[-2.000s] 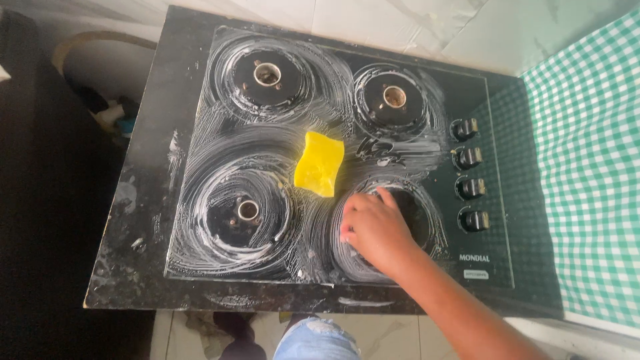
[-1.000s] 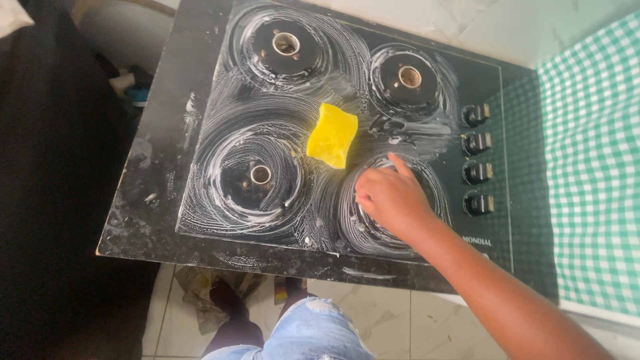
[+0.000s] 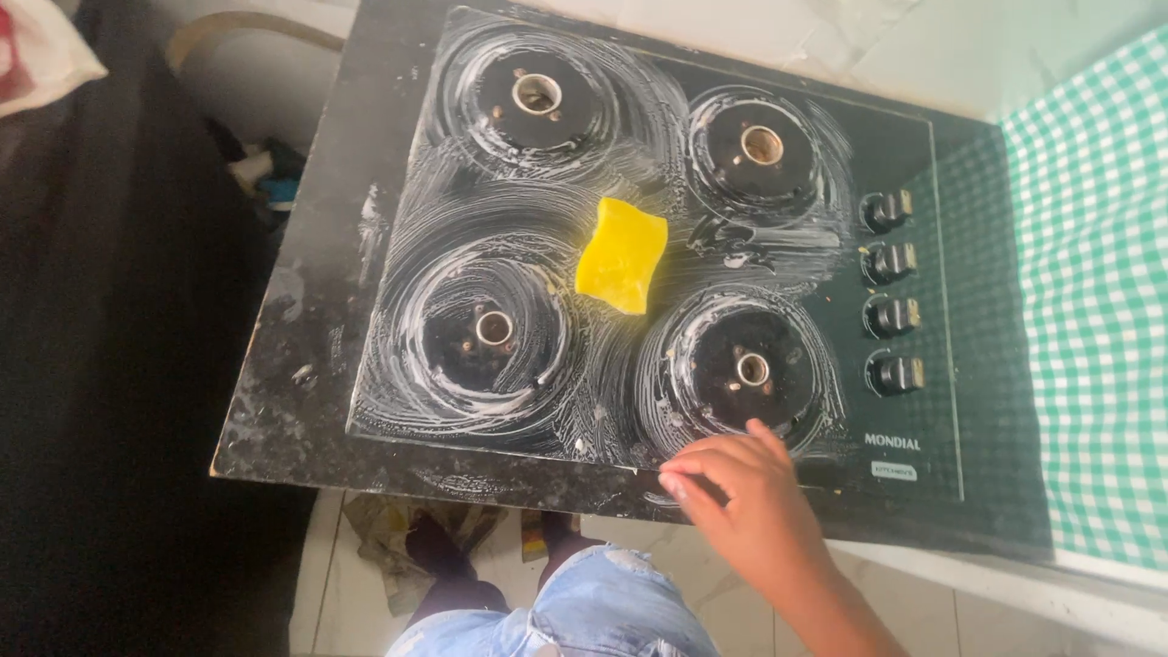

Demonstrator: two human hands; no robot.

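Observation:
My right hand (image 3: 744, 493) is over the front edge of a black Mondial glass cooktop (image 3: 630, 374), just below the front right burner base (image 3: 753, 369). Its thumb and forefinger tips are close together; whether something tiny is between them I cannot tell. A yellow sponge (image 3: 622, 256) lies on the glass among the burners, touched by no hand. White foamy smears circle the front left burner base (image 3: 494, 328), the back left one (image 3: 537, 94) and the back right one (image 3: 761, 145). My left hand is out of the frame.
Black control knobs (image 3: 892, 318) line the cooktop's right side. Beyond them hangs a green and white checked cloth (image 3: 1100, 301). A pale wall (image 3: 776, 36) runs behind. Below the counter are my legs in torn jeans (image 3: 602, 611) and a rumpled cloth (image 3: 388, 557) on the tiled floor.
My right hand has moved from the front right burner toward the cooktop's front edge, uncovering the burner's opening. The sponge stays where it was on the glass.

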